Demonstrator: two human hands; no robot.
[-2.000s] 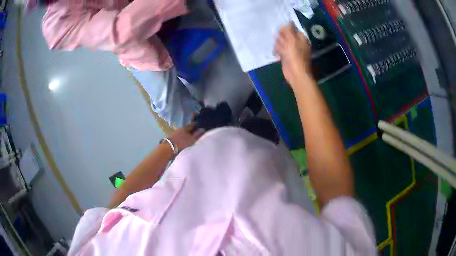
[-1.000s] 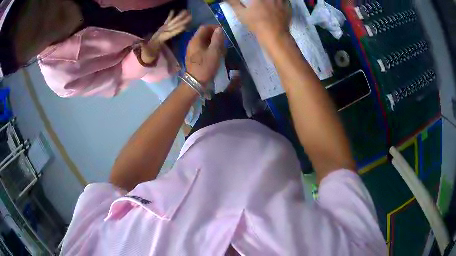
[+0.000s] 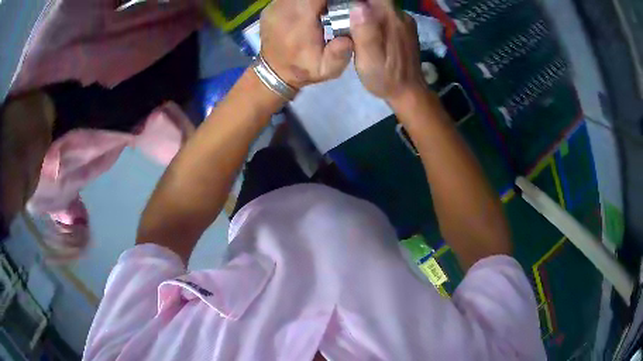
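Observation:
My left hand [image 3: 299, 44] and my right hand [image 3: 388, 53] are close together at the top of the view, above the bench. Both hold a small shiny metal cylinder [image 3: 340, 19] between them; its ends are hidden by the fingers. A silver bracelet is on my left wrist. A white sheet [image 3: 337, 113] lies on the green bench mat below my hands, partly covered by them. A dark smartphone [image 3: 453, 104] lies on the mat, partly behind my right forearm.
Rows of small parts [image 3: 539, 77] lie on the right of the bench. A white ring-like roll [image 3: 429, 72] is near the phone. A pale bar [image 3: 574, 236] juts in at the right. A person in a pink shirt [image 3: 77, 49] is close at the left.
My hands have come together over the sheet, and a shiny metal cylinder now shows between them. The person on the left has shifted and their arm has lowered.

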